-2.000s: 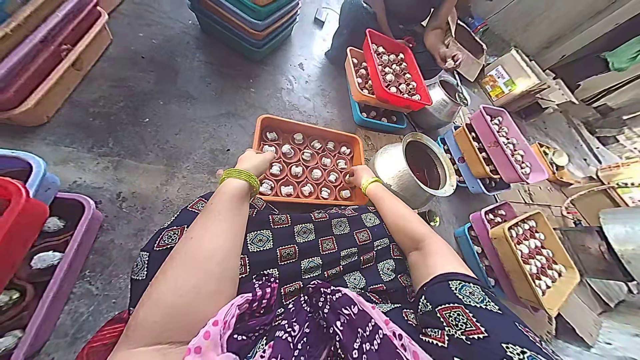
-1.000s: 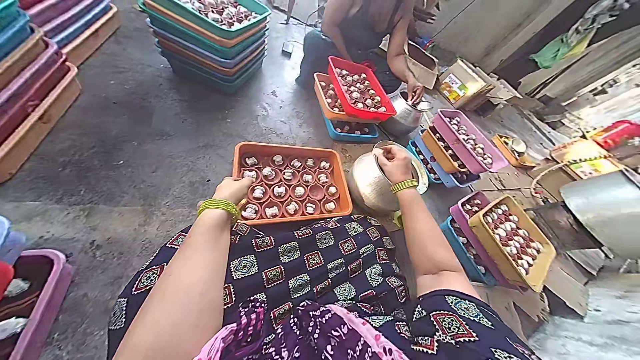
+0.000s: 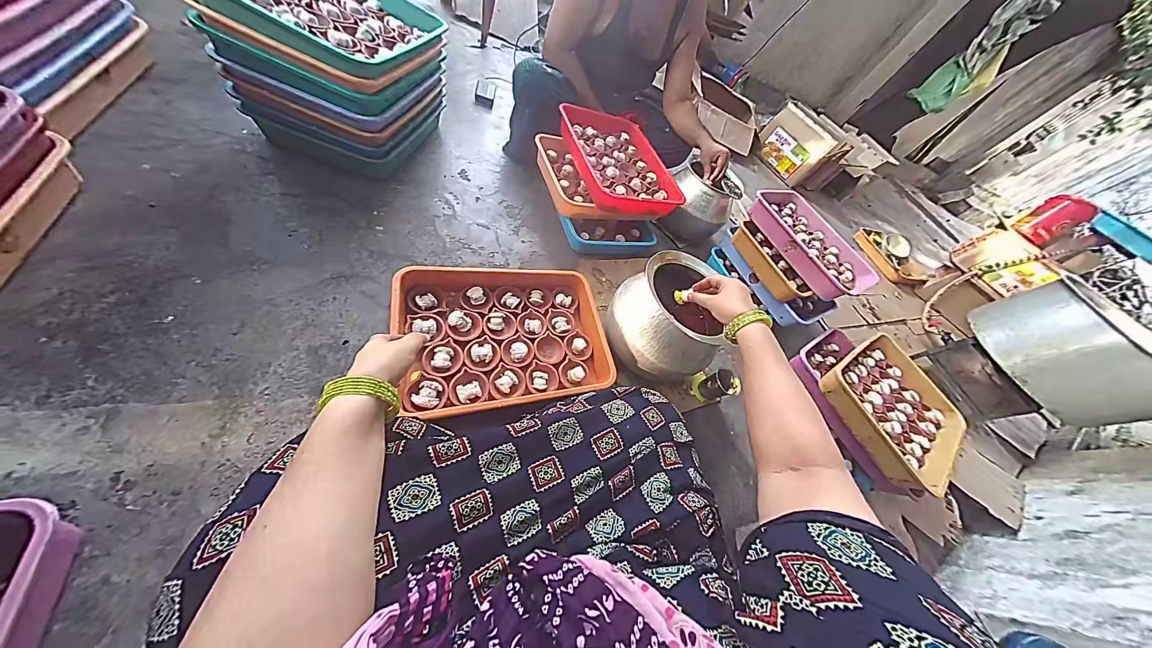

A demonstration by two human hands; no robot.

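An orange plastic tray holds rows of small clay cups, most with a whitish lump inside; one clay cup at the right shows none. My left hand grips the tray's left rim. To the right of the tray stands a round metal pot with dark contents. My right hand is over the pot's mouth, its fingertips pinched on a small yellow piece. A small dark container stands beside the pot's base, under my right forearm.
Stacked trays stand at the upper left. A co-worker's hand reaches into another metal pot beyond a red tray. Filled trays and a large metal vessel stand at the right.
My right hand has gone from the orange tray's right rim to the pot's mouth, where it now pinches a yellow piece. My left hand has stayed at the tray's left rim.
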